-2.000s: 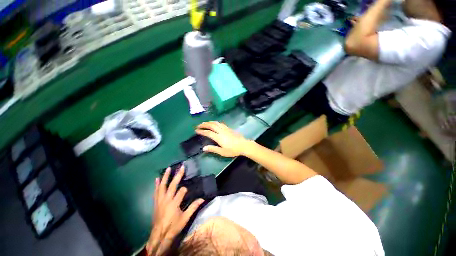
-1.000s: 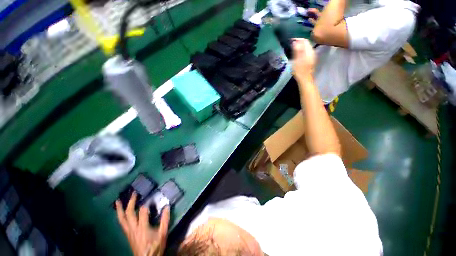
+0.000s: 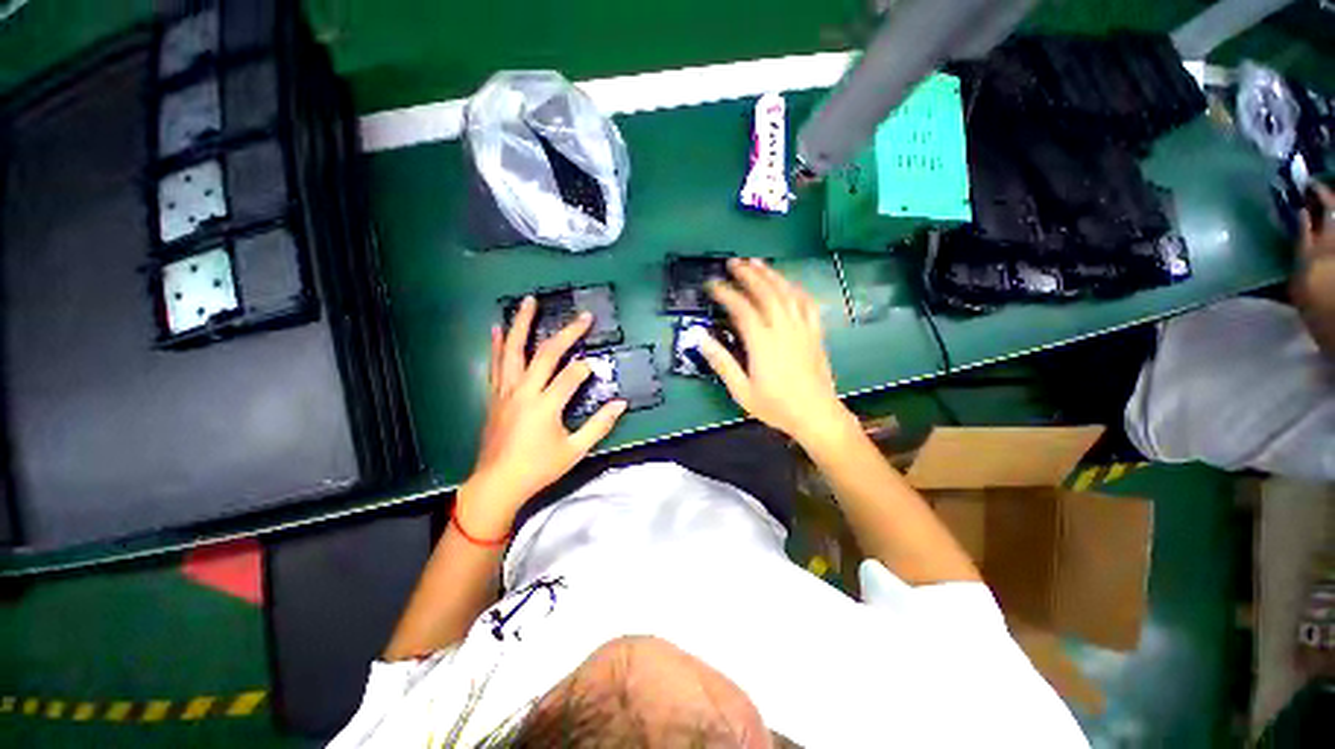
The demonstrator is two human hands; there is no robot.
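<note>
Several black plastic housings lie on the green mat: one at upper left (image 3: pixel 597 312), one at lower left (image 3: pixel 638 381), one at upper right (image 3: pixel 688 287) and one at lower right (image 3: pixel 685 348). The two lower ones show silver-white metal, partly hidden by fingers. My left hand (image 3: pixel 530 407) lies over the left pair, fingers spread, thumb at the near edge of the lower one. My right hand (image 3: pixel 779 348) lies over the right pair, fingers spread, thumb on the lower one. Neither hand visibly lifts a housing.
An open clear bag (image 3: pixel 549 161), a white tube (image 3: pixel 767 154), the hanging grey screwdriver (image 3: pixel 893 81) and a green box (image 3: pixel 900 168) stand behind. Black parts (image 3: pixel 1061 183) lie right; stacked black trays (image 3: pixel 191 417) left. A carton (image 3: pixel 1010 534) is below the bench, another person's arm (image 3: pixel 1318 249) far right.
The view has swung left and levelled. My right hand has come back from the far right, where it held a dark part, and lies over housings. Four housings now show instead of three.
</note>
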